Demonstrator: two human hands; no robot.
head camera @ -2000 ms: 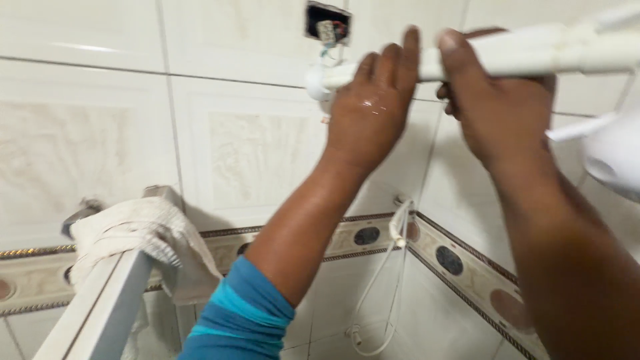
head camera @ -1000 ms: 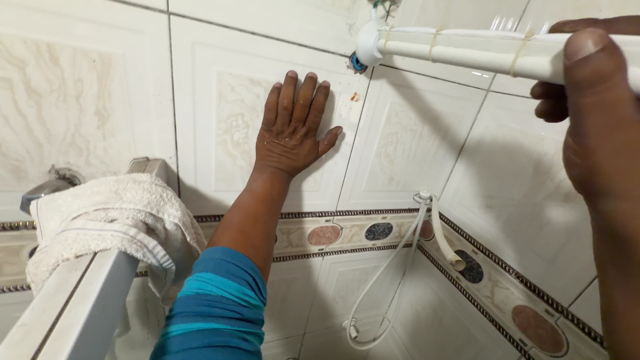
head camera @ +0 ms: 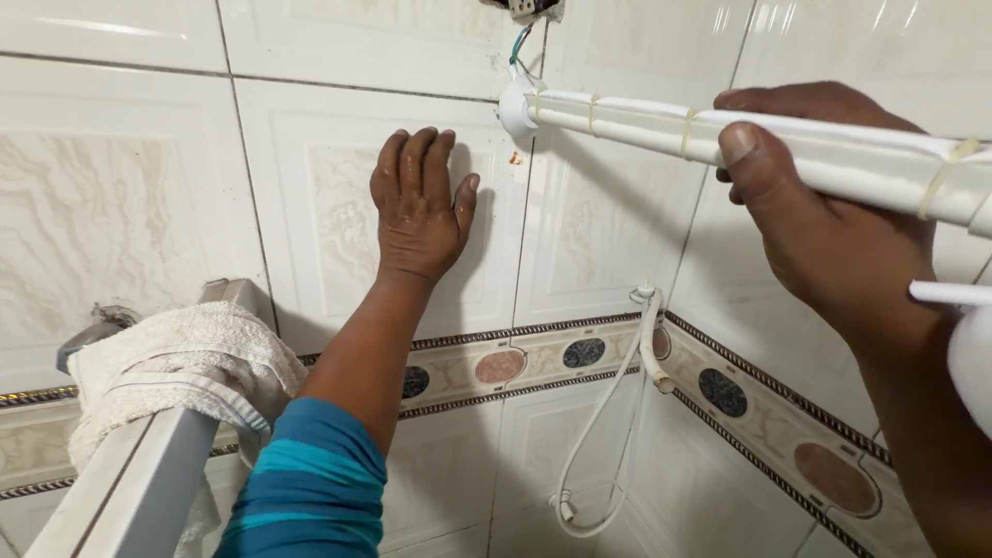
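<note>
My right hand (head camera: 821,186) grips a white plastic shower pipe (head camera: 635,128) that slopes down toward the right, with a thin tube bound along it by several yellowish ties. At the pipe's far end a white round cover (head camera: 518,105) sits near the wall, and blue-green wires (head camera: 519,45) rise from it to an electrical box opening (head camera: 527,8) at the top. Flat on a wall tile, below and left of that cover, my left hand (head camera: 422,205) rests with nothing in it. Part of a white rounded body (head camera: 973,364) shows at the right edge.
A beige towel (head camera: 186,364) is wrapped over a metal frame rail (head camera: 147,480) at lower left, beside a grey tap handle (head camera: 93,341). A thin white hose (head camera: 593,434) and short pipe (head camera: 651,341) hang near the tiled corner. A decorative tile border (head camera: 542,360) runs across.
My left hand was on the pipe two seconds ago; it has let go and now lies against the tile. My right hand still holds the pipe.
</note>
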